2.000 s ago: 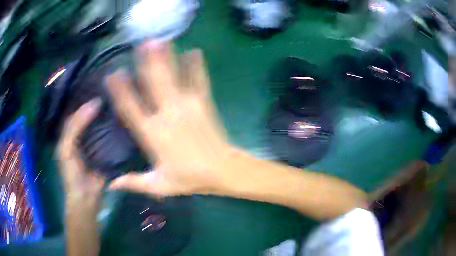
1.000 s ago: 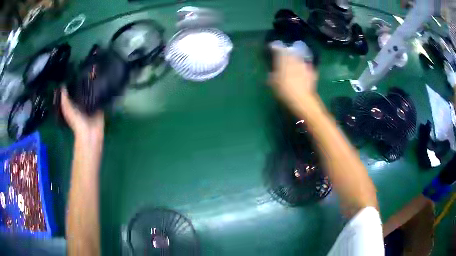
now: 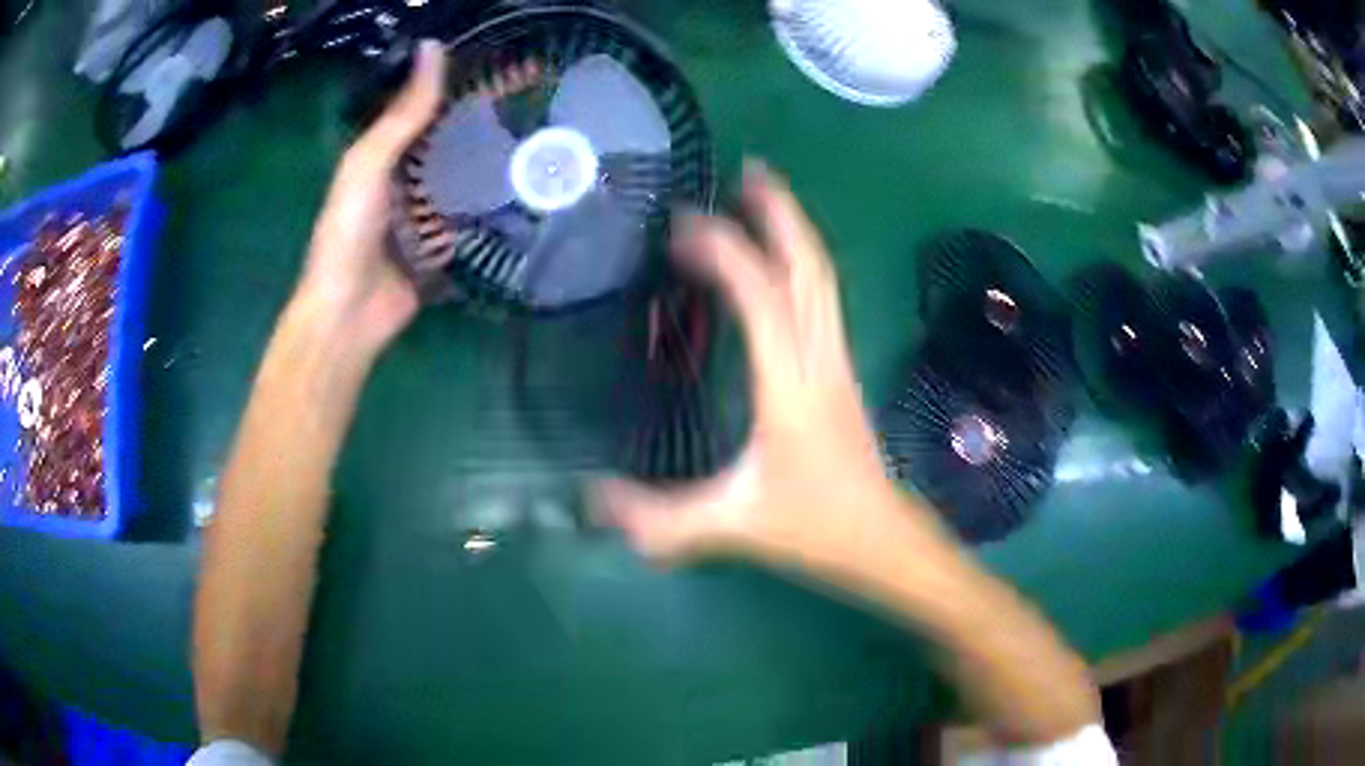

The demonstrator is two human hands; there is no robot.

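Observation:
My left hand (image 3: 367, 225) grips the left side of a black fan body (image 3: 659, 142), whose open front shows grey translucent blades (image 3: 599, 112) and a pale hub. My right hand (image 3: 794, 374) is blurred, to the lower right of the fan. Its thumb and fingers are apart around a dark ribbed part (image 3: 681, 404) just below the fan head. Blur hides whether this part is a loose grille or belongs to the fan, and whether the hand touches it. A small shiny spot (image 3: 479, 542) shows on the bench below.
A blue tray (image 3: 132, 344) of copper-coloured rings is at left. Black front grilles (image 3: 981, 434) overlap at right, with more black grilles (image 3: 1190, 352) beyond. A white grille (image 3: 868, 42) and slanted metal bracket (image 3: 1272, 207) are farther away. An open carton (image 3: 1168, 696) is at lower right.
The view has shifted. The open fan is now in my left hand in front of me. My right hand has come back from the far side to beside the fan.

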